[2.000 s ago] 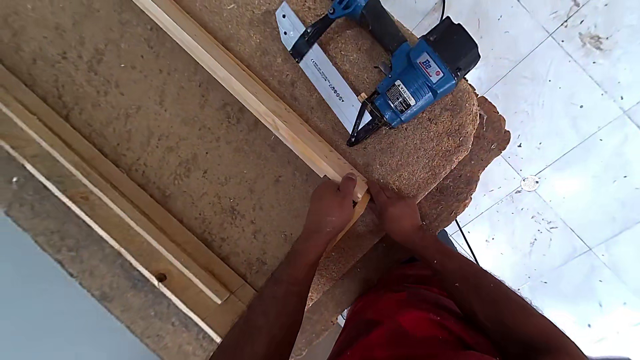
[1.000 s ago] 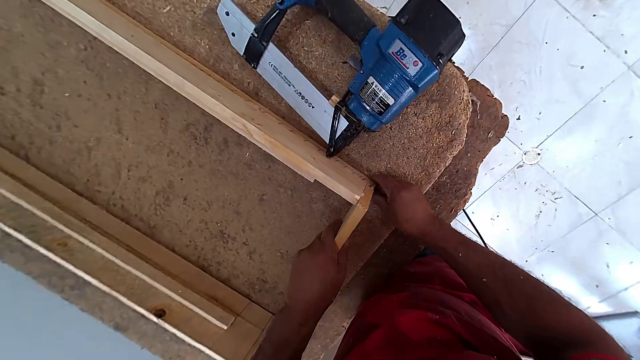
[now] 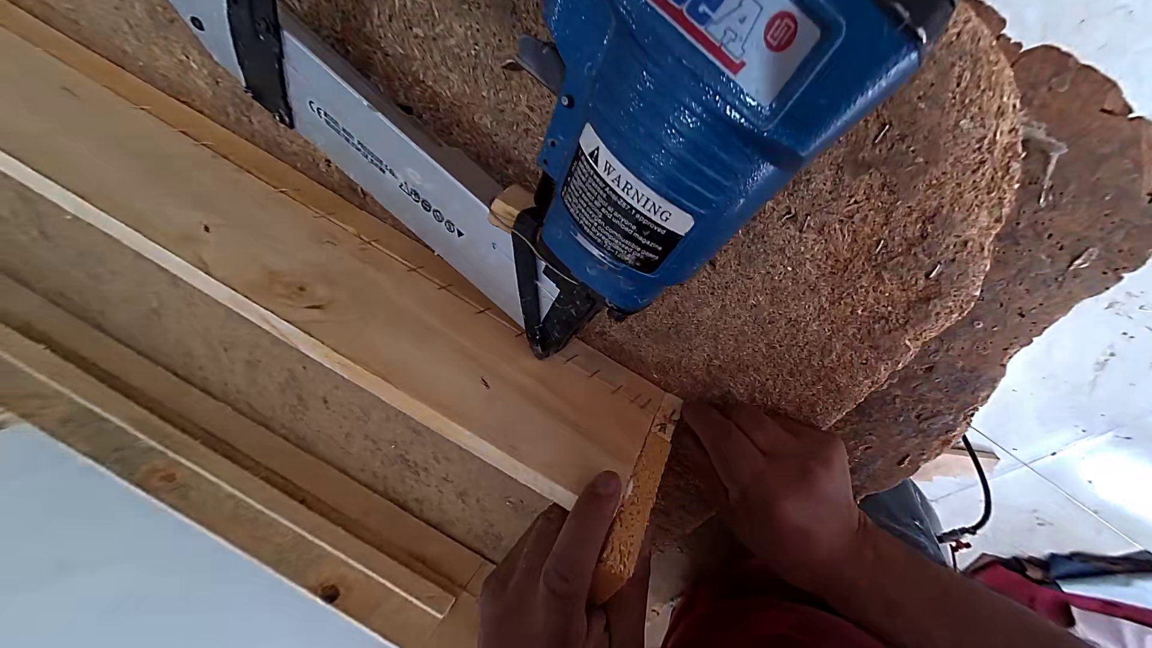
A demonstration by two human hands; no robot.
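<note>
A long pale wooden board (image 3: 306, 279) runs from the upper left to the middle, with a narrow strip along its upper edge. Across its near end lies a short wood piece (image 3: 634, 513) with a rough orange-brown face. My left hand (image 3: 562, 571) grips the lower part of this piece, thumb at the board's corner. My right hand (image 3: 774, 477) is at the piece's upper end, fingers against the corner; whether it grips is partly hidden. A blue pneumatic nailer or stapler (image 3: 684, 135) lies above the board, its black nose near the strip.
Particleboard (image 3: 864, 261) with a rough broken edge lies under the tool. More wooden strips (image 3: 225, 486) run parallel at lower left, beside a pale blue-white surface (image 3: 135, 549). White floor tiles (image 3: 1071, 360), a black hose (image 3: 981, 477) and cloth are at the right.
The board's broad face now shows, where its narrow edge showed before. My left hand has come up onto the short end piece. The view is much closer.
</note>
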